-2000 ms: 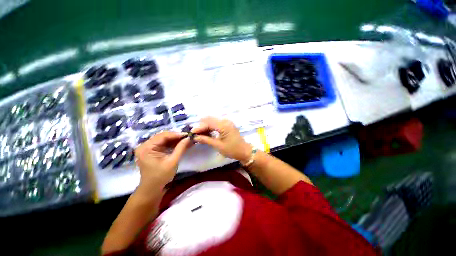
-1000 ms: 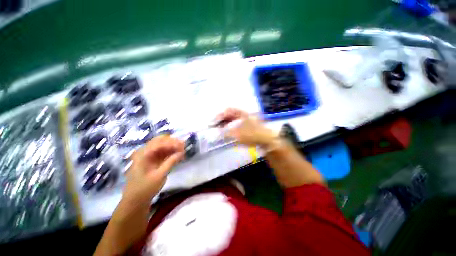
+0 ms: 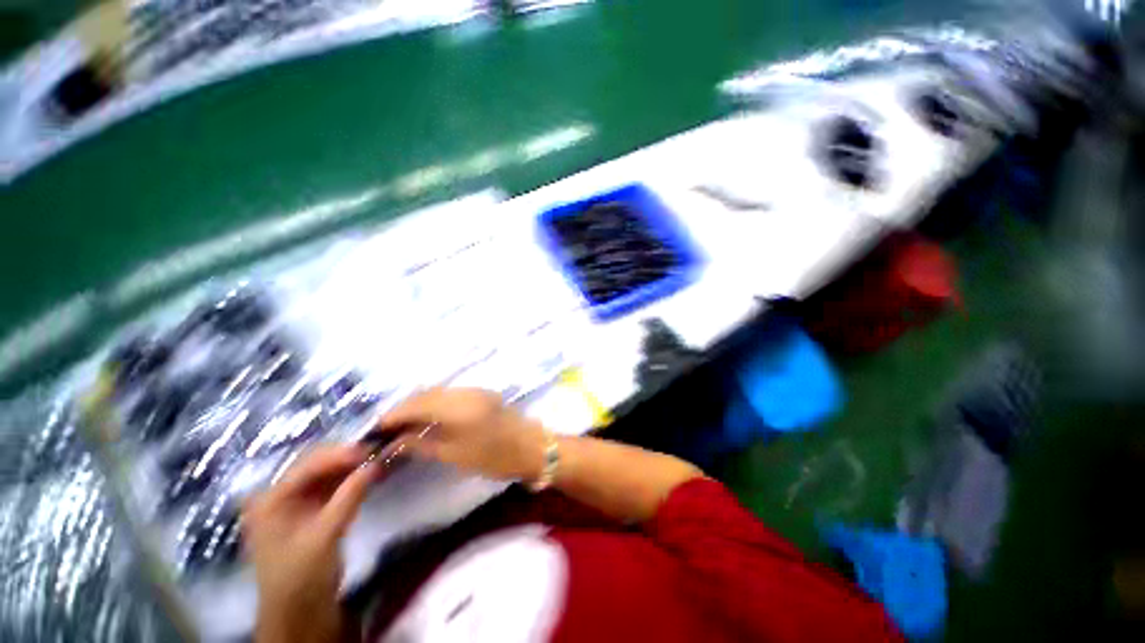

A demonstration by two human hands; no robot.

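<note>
My left hand and my right hand are together at the lower left, fingertips almost touching. A small dark piece shows between their fingertips, blurred; it looks like a black housing. The clear tray lies beyond the hands, its left cells holding groups of black units. The blue bin stands on the white bench right of the tray, heaped with black housings.
The parts tray is at the far left, beside yellow tape. A black crumpled item lies on the bench edge. Dark coils lie farther right. Blue and red stools stand below. The green belt runs behind.
The view has turned, so the bench now slopes up to the right. My hands were apart one second ago and are now back together at a small dark piece.
</note>
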